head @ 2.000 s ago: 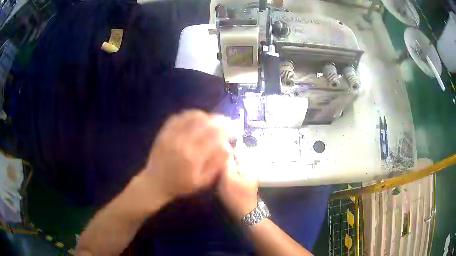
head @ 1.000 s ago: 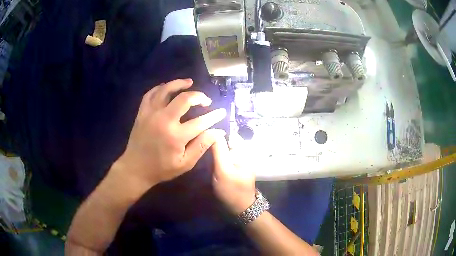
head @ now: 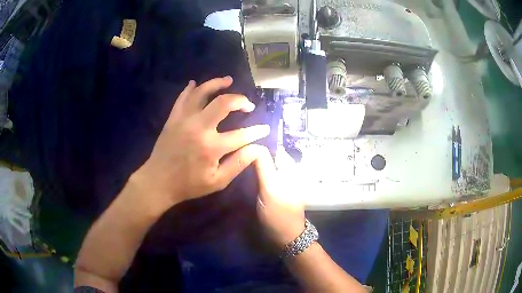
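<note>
The dark navy garment piece (head: 114,114) spreads left of the overlock machine (head: 337,34) and down over the lap. Its edge lies by the bright needle area (head: 276,109). My left hand (head: 209,140) lies on the cloth with fingers spread, fingertips just left of the needle area. My right hand (head: 277,194), with a metal watch at the wrist, is at the cloth's edge in front of the needle. Its fingertips are partly hidden at my left hand and washed out by the light, so its grip does not show clearly.
A small yellow-tan paper tag (head: 125,35) lies on the cloth at upper left. Blue thread snips (head: 456,153) lie on the right of the white table (head: 423,183). Tension knobs (head: 395,79) stick out of the machine front. A yellow bar and slatted pallet (head: 463,246) are at lower right.
My left hand, blurred and bunched two seconds ago, opened and spread flat on the cloth by one second ago and stays so. The whole view has shifted slightly since then.
</note>
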